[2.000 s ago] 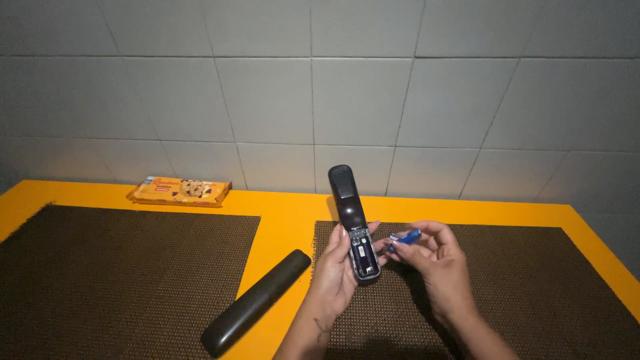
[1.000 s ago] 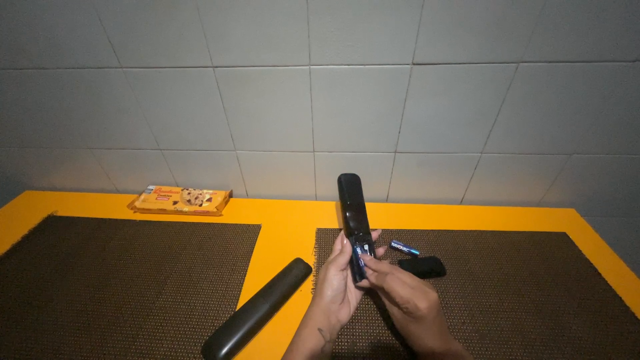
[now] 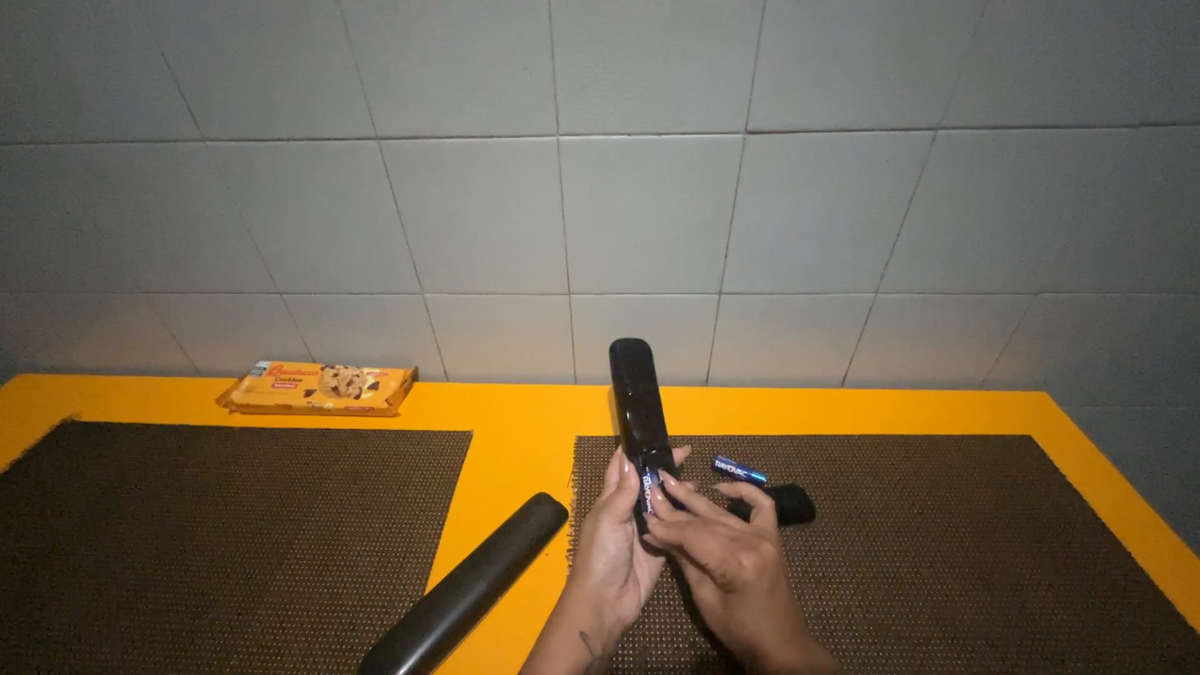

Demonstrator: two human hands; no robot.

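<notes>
My left hand grips a black remote control, its back facing me and its battery compartment uncovered. One blue battery lies in the compartment, partly behind my fingers. My right hand has its fingertips on this battery and on the compartment's edge. A second blue battery rests on the right woven placemat, just beyond my right hand. Beside it is a black battery cover, partly hidden by my right fingers.
Another long black remote control lies slantwise between the left placemat and the right placemat. A yellow cookie package sits at the back left of the yellow table. A tiled wall stands behind.
Two seconds ago my right hand held blue batteries beside the empty compartment. Now one battery is in the compartment and another lies on the placemat.
</notes>
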